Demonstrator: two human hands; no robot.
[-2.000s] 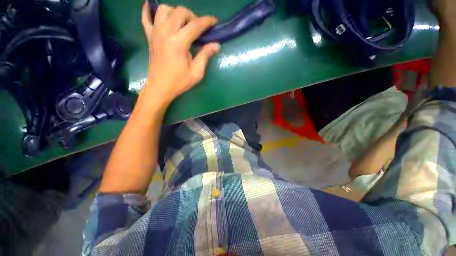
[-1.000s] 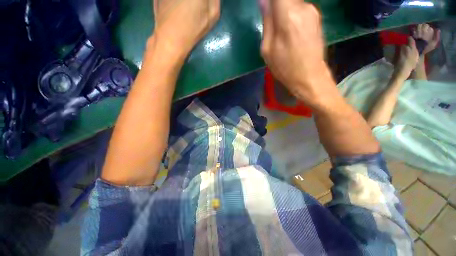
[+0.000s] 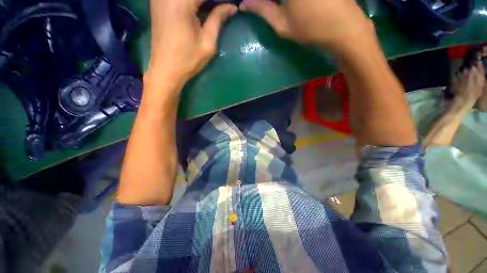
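A dark piece (image 3: 218,6) shows in part at the top edge of the view, between my two hands; most of it is hidden by my fingers or cut off. My left hand (image 3: 184,40) is closed on its left side, thumb pointing right. My right hand (image 3: 315,21) is on its right side, thumb near my left thumb, fingers partly cut off by the top edge. The green table (image 3: 235,74) lies under both hands.
A tangled pile of dark neck fan bodies (image 3: 80,96) lies on the table at the left. More dark bands (image 3: 440,16) lie at the upper right. A red stool (image 3: 326,104) stands below the table edge. Another person's hand (image 3: 469,85) holds something dark at the far right.
My right hand has come in from the far right to meet my left hand at the top. The dark curved piece has moved up, mostly out of view.
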